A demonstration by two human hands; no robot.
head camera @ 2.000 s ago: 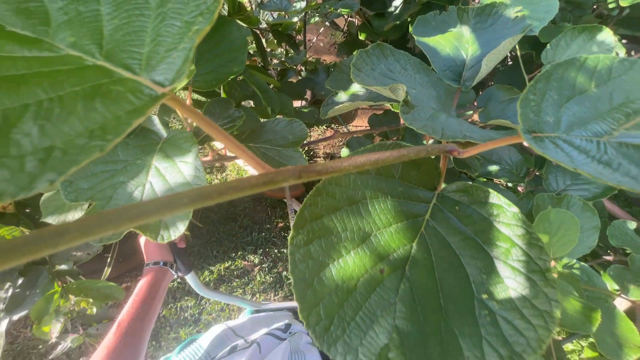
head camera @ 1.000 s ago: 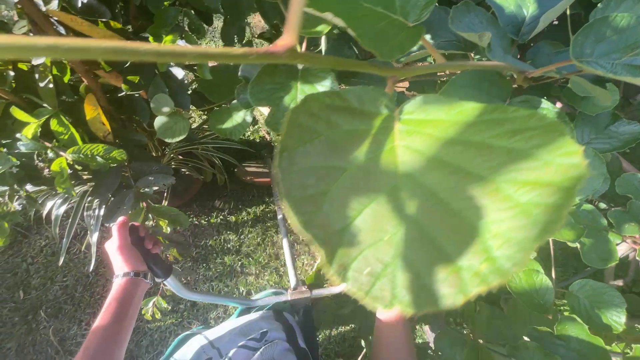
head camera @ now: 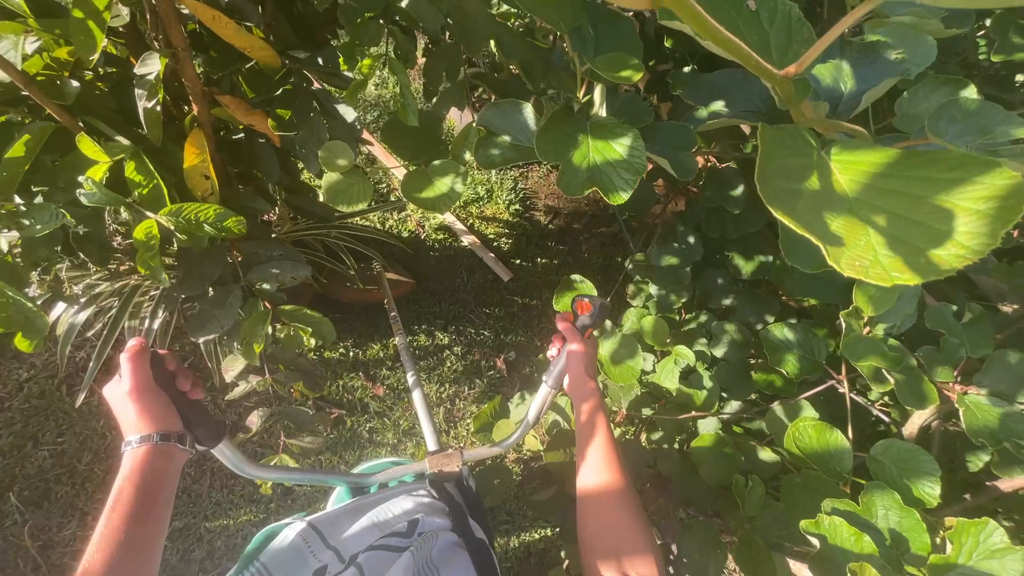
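Note:
A curved metal handlebar crosses in front of my body, clamped to a long metal shaft that runs forward over the grass. My left hand, with a metal bracelet at the wrist, is closed around the black grip at the left end. My right hand is wrapped around the right end, just below a dark control handle with an orange-red part. The shaft's far end is hidden near a terracotta pot. A dark strap hangs over my patterned shirt.
Broad-leaved vines fill the right side, with a large leaf close to the view. A leafy shrub with yellow leaves and a spiky striped plant stand at the left. A wooden strip lies ahead.
The view has shifted, and the large leaf that covered the middle now stands at the upper right. My right hand and the right end of the handlebar, hidden before, are now visible.

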